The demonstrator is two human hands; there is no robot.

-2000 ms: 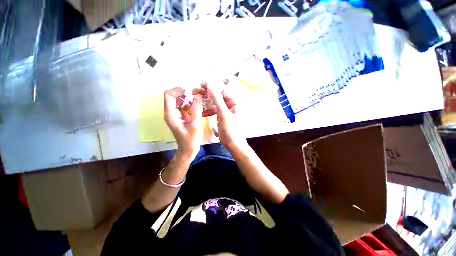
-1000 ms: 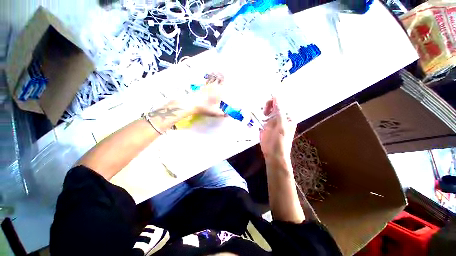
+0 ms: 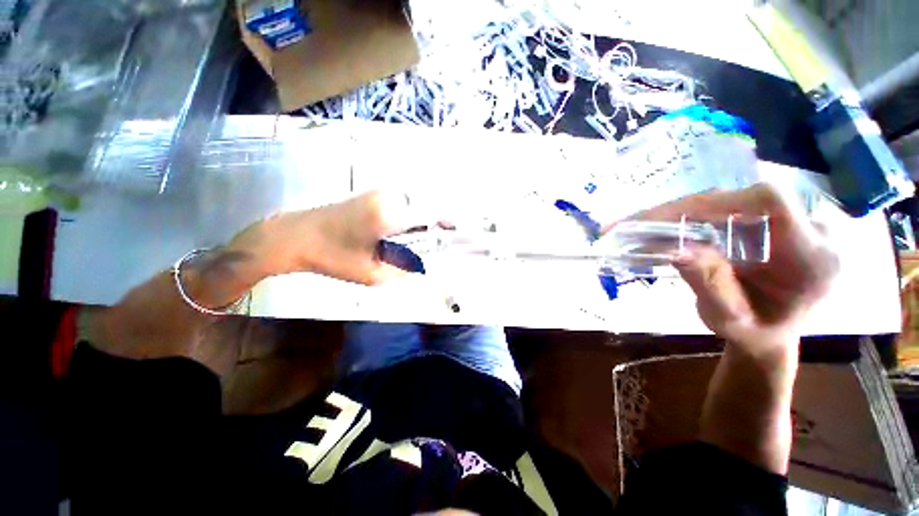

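My left hand (image 3: 348,242) is over the table, left of centre, with its fingers on the dark-blue end (image 3: 402,256) of a white carton, whose body is washed out against the white table. My right hand (image 3: 771,264) is at the right, fingers closed around a clear ribbed plastic insert (image 3: 705,239) that lies level and points left toward the carton. Glare hides whether insert and carton touch. A row of overlapping white-and-blue cartons (image 3: 680,151) lies behind my right hand.
Loose white cables and plugs (image 3: 484,76) heap along the back. A brown carton (image 3: 348,60) with blue-ended boxes stands at back left. Clear plastic (image 3: 151,101) lies far left. A dark-blue object (image 3: 857,156) is at back right. Brown cardboard (image 3: 665,393) is below the table's right edge.
My hands have moved wide apart, left hand leftward and right hand rightward. The clear insert now shows in my right hand. The view has turned and shifted.
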